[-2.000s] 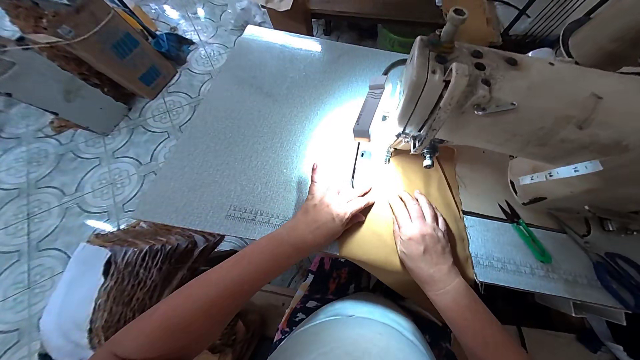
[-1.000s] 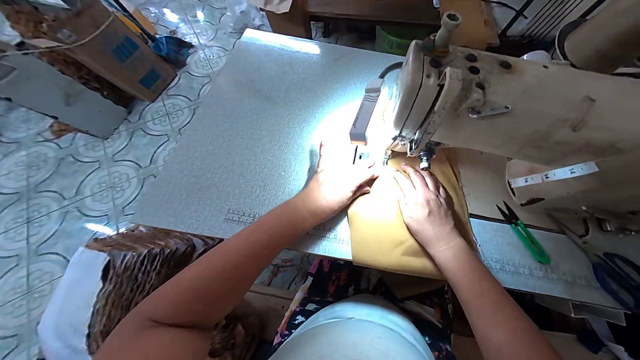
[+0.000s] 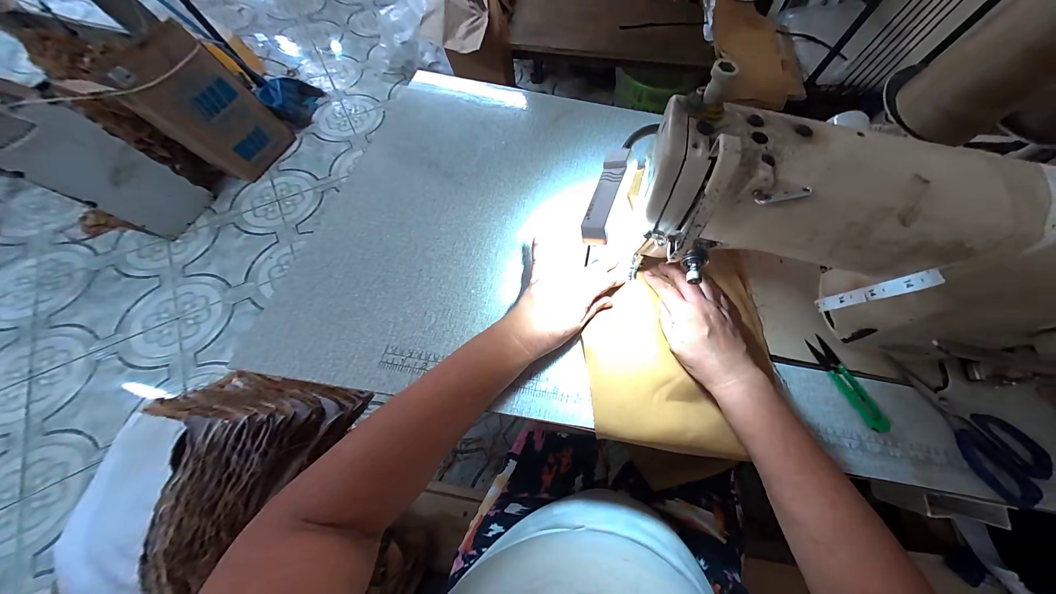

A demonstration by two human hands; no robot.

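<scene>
Yellow fabric point(image 3: 660, 388) runs under the needle area of an industrial sewing machine point(image 3: 858, 198) and hangs over the table's front edge. My left hand point(image 3: 565, 301) lies with fingers spread at the fabric's left edge, its fingertips close to the presser foot point(image 3: 635, 266). Pressed on top of the fabric, my right hand point(image 3: 697, 326) has its fingertips just right of the foot, partly behind a metal knob of the machine. A grey clip-on lamp point(image 3: 606, 198) lights the spot brightly, and glare hides the stitching.
Green thread snips point(image 3: 858, 396) and dark-handled scissors point(image 3: 1002, 454) lie to the right on the grey sewing table point(image 3: 396, 223). A stack of brown ruffled material point(image 3: 239, 462) stands by the table's front left corner. A cardboard box point(image 3: 194, 99) is on the tiled floor at the upper left.
The yellow fabric's lower part has spread and shifted a little to the right since the oldest frame. Both hands have moved slightly up toward the presser foot.
</scene>
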